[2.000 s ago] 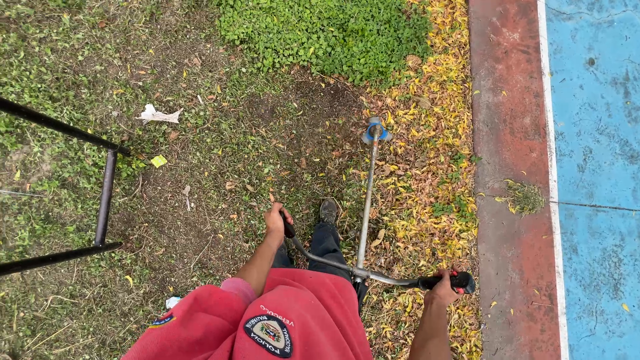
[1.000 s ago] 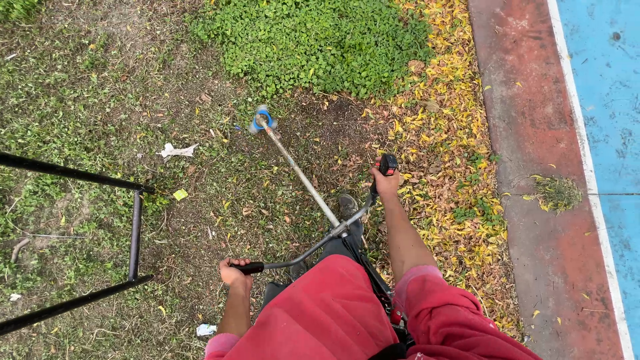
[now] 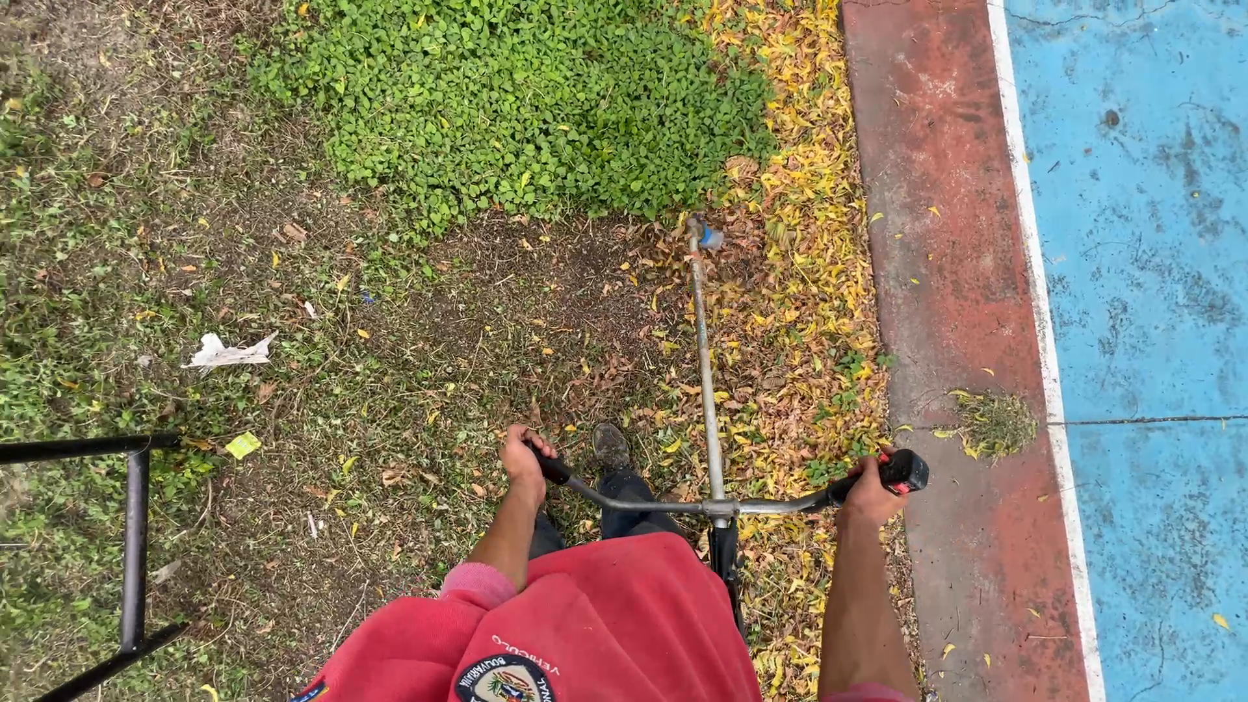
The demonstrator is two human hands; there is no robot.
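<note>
A brush cutter's metal shaft (image 3: 706, 370) runs up from its handlebar (image 3: 673, 506), ending in a blue trimmer head (image 3: 710, 237) at the lower edge of the green plants, beside yellow leaves. My left hand (image 3: 525, 458) is closed around the black grip at the left end of the bar. At the right end, my right hand (image 3: 871, 495) holds the black control grip (image 3: 903, 472), which has red parts. The bar lies across in front of my red sweatshirt (image 3: 624, 609). One dark shoe (image 3: 611, 447) shows between my left hand and the shaft.
Dense green plants (image 3: 546, 107) grow ahead. On the right, a red concrete border (image 3: 960, 244) with a grass tuft (image 3: 993, 425) edges a blue painted surface (image 3: 1150, 253). A black metal frame (image 3: 136, 551) stands at left, near a white scrap (image 3: 230, 352) and a yellow scrap (image 3: 243, 446).
The trimmer head has swung from the left, over the bare soil, to the right beside the leaves. Both hands have turned with the handlebar and remain on its grips.
</note>
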